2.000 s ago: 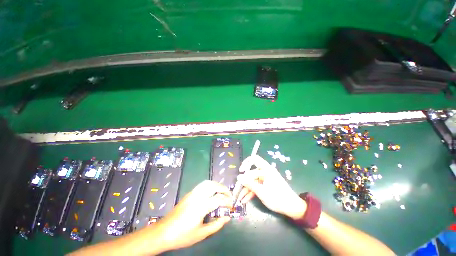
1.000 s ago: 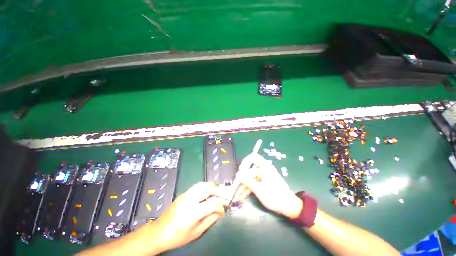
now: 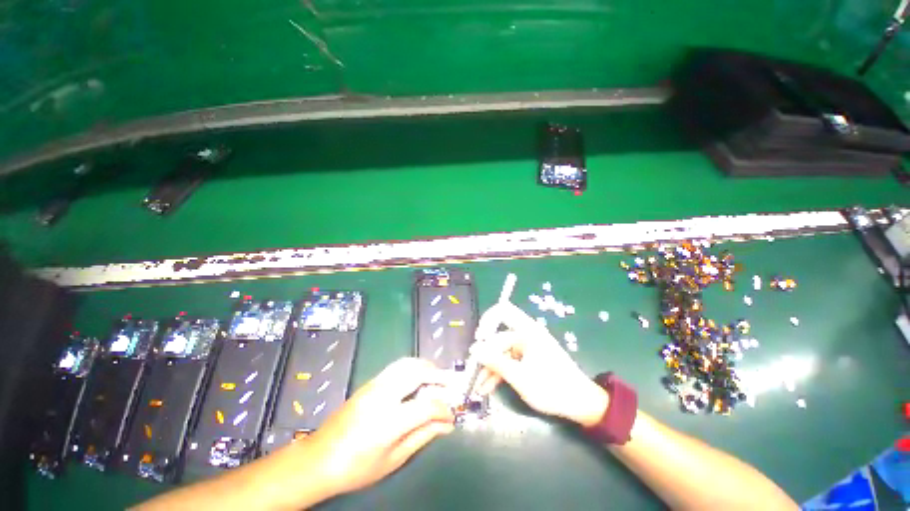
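Note:
A black open phone body (image 3: 446, 317) lies upright in front of me, with orange and white slips on its middle. My left hand (image 3: 389, 424) is at its lower end, fingertips bent together; whether they grip anything is hidden. My right hand (image 3: 527, 361) holds a pale pen-length tool, likely tweezers (image 3: 508, 289), its tip pointing down between both hands. Small shiny parts (image 3: 473, 408) show at the tool's tip, partly covered by fingers. A glittering amber-and-dark pile of small parts (image 3: 688, 324) lies to the right, with small white pieces (image 3: 549, 302) between it and the phone.
Several similar phone bodies (image 3: 324, 364) stand in a row at left. Beyond the worn white edge strip (image 3: 399, 250), the green belt carries single phones (image 3: 563, 160) and stacked black trays (image 3: 798, 135). Dark and white objects (image 3: 883, 245) sit at the right edge, blue items (image 3: 848, 494) at the lower right.
The phones and trays on the belt have shifted slightly right. The phone in front has shifted slightly left and up since the oldest frame. Both hands stay close together at its lower end.

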